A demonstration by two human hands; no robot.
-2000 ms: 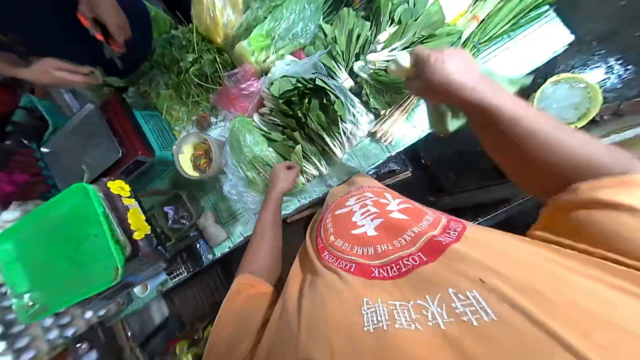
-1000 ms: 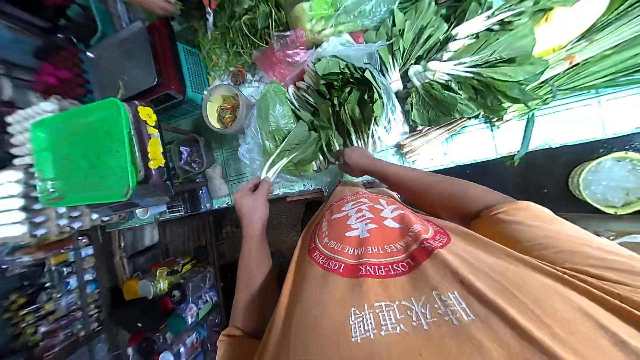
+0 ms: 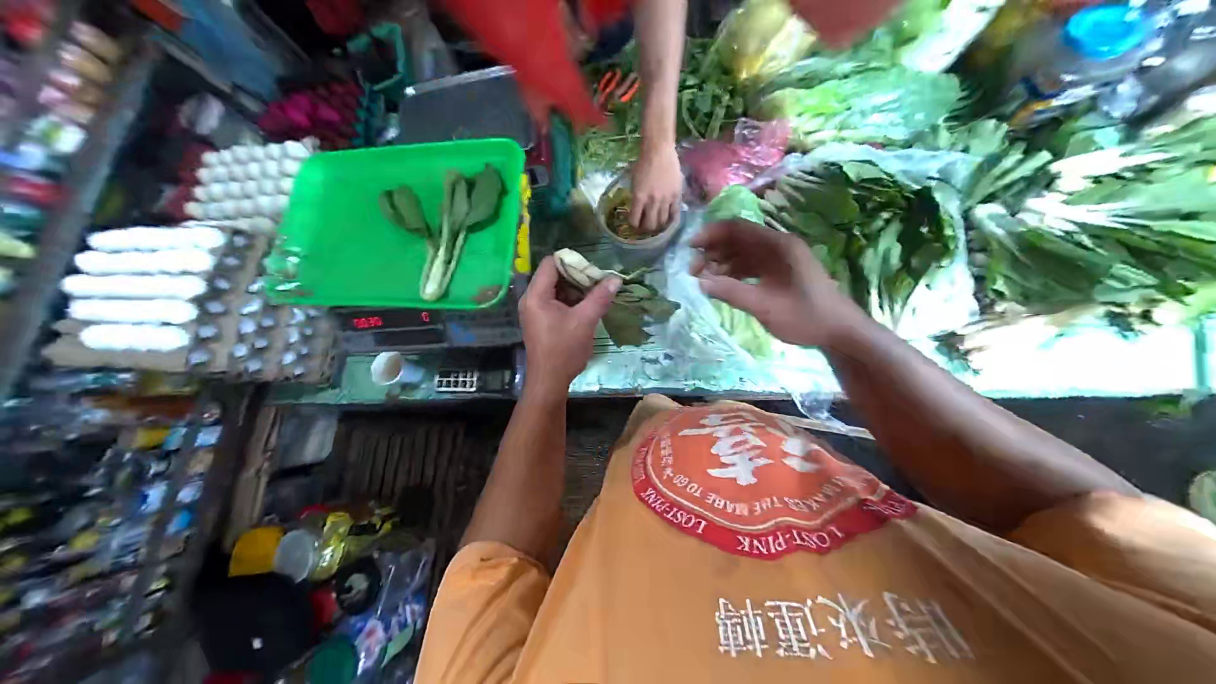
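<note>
My left hand (image 3: 562, 318) grips the pale stem end of a leafy green (image 3: 635, 313), whose leaves point right over the counter. My right hand (image 3: 765, 280) holds nothing; its fingers are apart, just left of the plastic bag of dark leafy greens (image 3: 869, 223). A small bunch of leafy greens (image 3: 446, 233) lies in the green plastic tray (image 3: 328, 214) on a digital scale (image 3: 418, 326), left of my left hand. Beyond my hands, another person's hand (image 3: 657, 190) reaches into a round plastic tub (image 3: 635, 245).
White eggs (image 3: 247, 176) and cartons of small eggs (image 3: 266, 328) stand left of the tray. More leafy vegetables (image 3: 1092, 228) cover the counter's right side. A pink plastic bag (image 3: 736, 161) lies behind the tub, with orange-handled scissors (image 3: 617, 88) to its left. A white cup (image 3: 391, 369) is near the front edge.
A small bunch of greens now lies in the tray, which was bare. My right hand has come away from the bagged greens. Another person's hand has come into the tub. The view has shifted left.
</note>
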